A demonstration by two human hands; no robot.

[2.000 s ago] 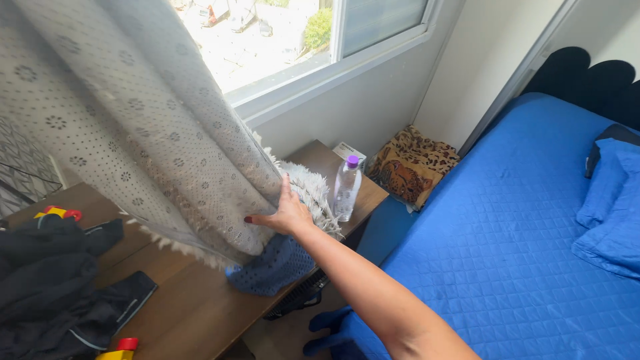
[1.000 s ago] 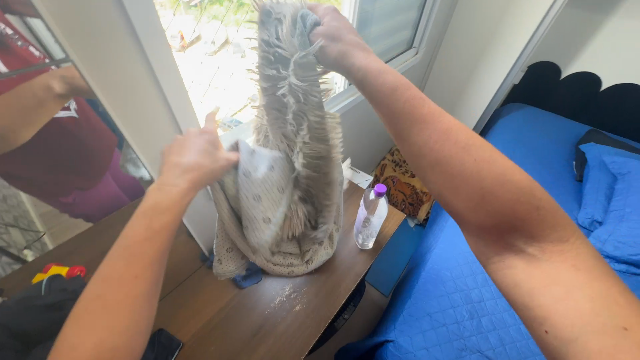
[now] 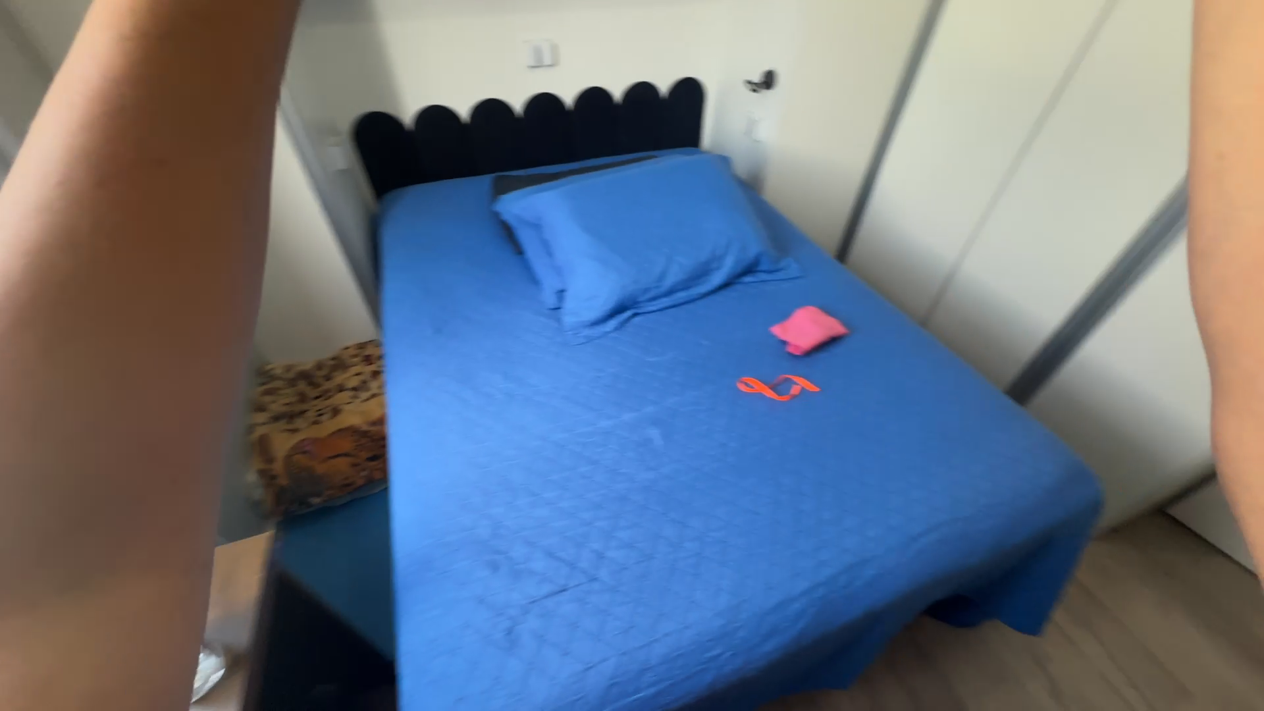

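Both my forearms rise out of the picture, one along the left side and one at the right edge, so neither my left hand nor my right hand shows, nor anything they may hold. Between the arms lies a bed with a blue quilted bedspread (image 3: 592, 494). Blue pillows (image 3: 642, 232) rest near its black scalloped headboard (image 3: 533, 133). A small folded pink cloth (image 3: 809, 330) and an orange strap (image 3: 776, 387) lie on the bedspread. The grey shaggy rug is not in view.
A leopard-print blanket (image 3: 321, 425) sits in the gap left of the bed. Part of the wooden desk (image 3: 237, 583) shows at lower left, with a bit of clear plastic on it. White sliding wardrobe doors (image 3: 978, 168) stand at the right, above a wooden floor (image 3: 1155, 583).
The view has swung right, from the desk and window to the bed. My hands, which held the shaggy rug up over the desk, have passed out of view along with it.
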